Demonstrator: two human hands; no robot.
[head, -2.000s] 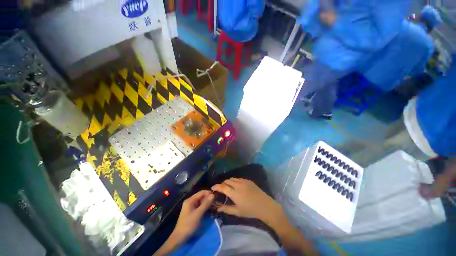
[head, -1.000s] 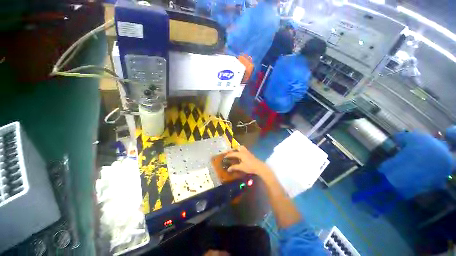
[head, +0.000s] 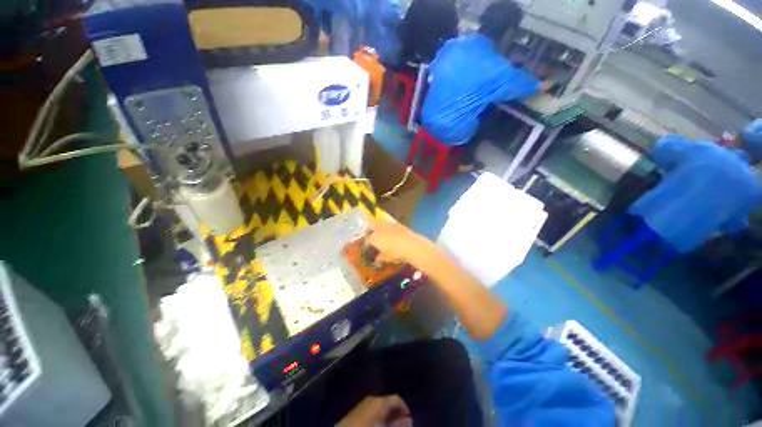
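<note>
My right hand reaches over the front strip of the bench machine, fingertips down on a dark round part at the orange-brown fixture. The fingers cover much of the part, so I cannot tell whether they grip it. The fixture sits beside the perforated silver plate. My left hand is low at the bottom edge, partly cut off, fingers curled; what it holds cannot be seen.
The machine head cylinder hangs left of the plate. Crumpled white wipes lie left. Foam boxes with dark parts stand far left and lower right. A white foam stack is right of the machine. People in blue sit behind.
My right hand stays at the fixture and has shifted slightly over it. More of my left hand shows at the bottom. The view has turned, so the machine appears further left.
</note>
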